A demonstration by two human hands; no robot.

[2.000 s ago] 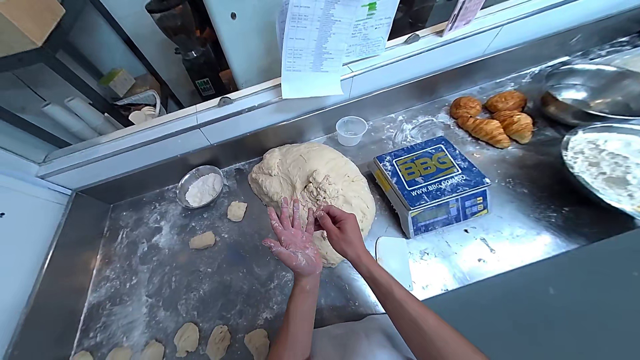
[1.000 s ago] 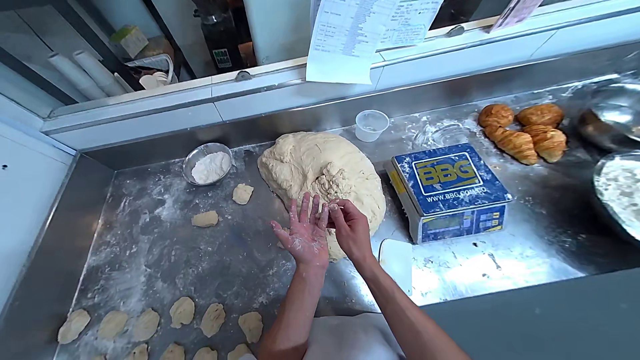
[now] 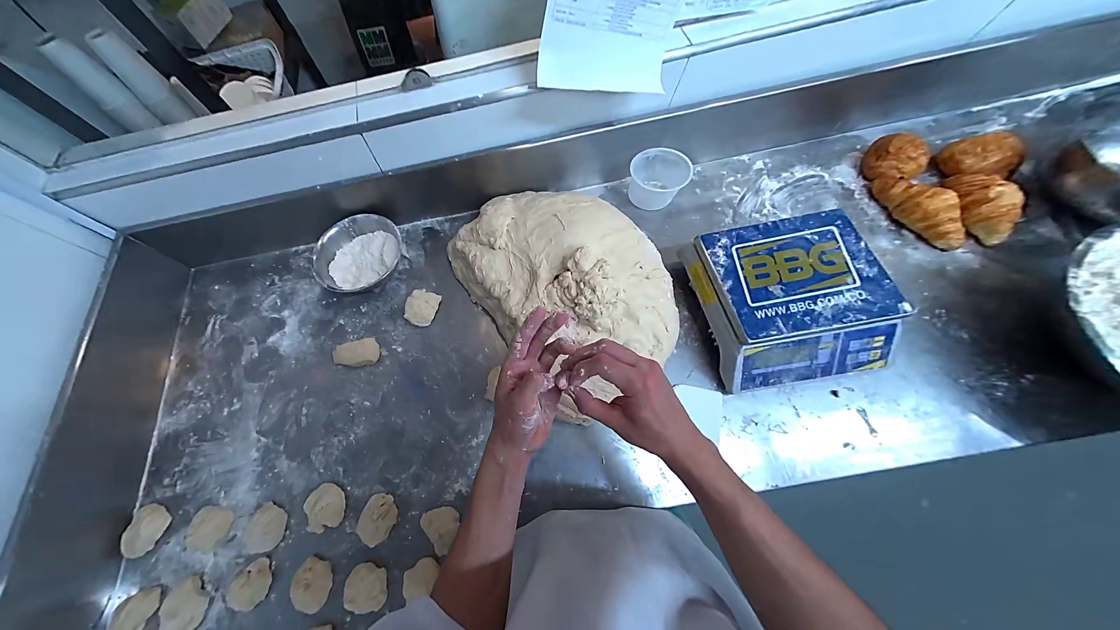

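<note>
My left hand (image 3: 528,385), dusted with flour, is raised over the near edge of a large mound of dough (image 3: 569,262), palm up with fingers spread. The fingertips of my right hand (image 3: 617,381) touch the fingers of my left; whether a scrap of dough lies between them is too small to tell. Two small dough pieces (image 3: 423,307) (image 3: 357,352) lie left of the mound, and another is partly hidden behind my left hand. Flattened dough pieces (image 3: 325,507) form rows at the lower left. A metal bowl of flour (image 3: 359,254) stands behind them.
A blue and white scale (image 3: 796,297) stands right of the mound, with a white flat scraper (image 3: 700,409) near it. Behind are a clear plastic cup (image 3: 660,178) and several baked pastries (image 3: 927,210). Metal bowls (image 3: 1081,289) stand at the far right. A steel rim (image 3: 332,219) bounds the floury worktop.
My right hand has closed in on the fingers of my left, which are more curled than before. The view has shifted closer over the worktop.
</note>
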